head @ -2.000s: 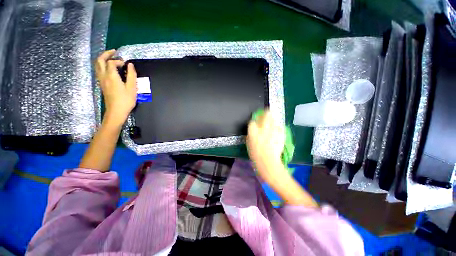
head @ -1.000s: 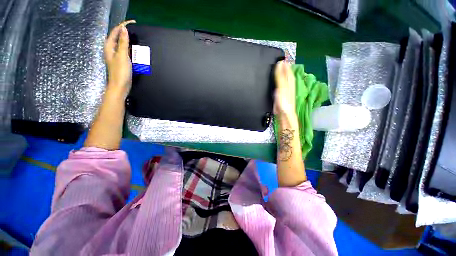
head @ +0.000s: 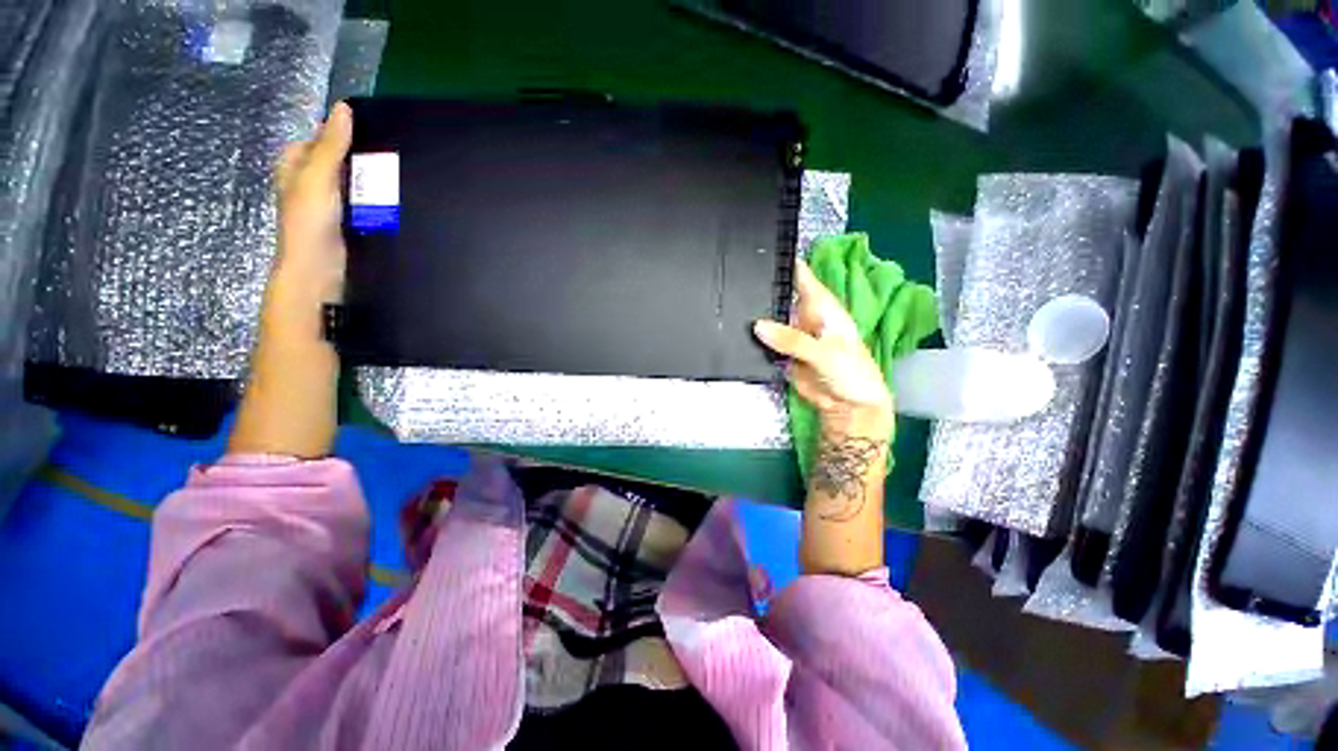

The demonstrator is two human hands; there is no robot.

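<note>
A flat black panel unit is held above a silvery bubble bag on the green bench. A white and blue label sits near its left edge. My left hand grips the left edge, its fingers partly hidden behind the panel. My right hand grips the lower right edge, thumb on the face. A crumpled green cloth lies just right of the panel, partly behind my right hand.
A translucent white bottle lies on a bubble bag at right. Black panels and bubble bags stand stacked beyond it. Bagged units lie at left. Another dark panel lies at the top. A brown carton is below right.
My right hand has let go of the green cloth and holds the panel's right edge. The panel has been lifted off the bag, and has since shifted slightly left and changed tilt.
</note>
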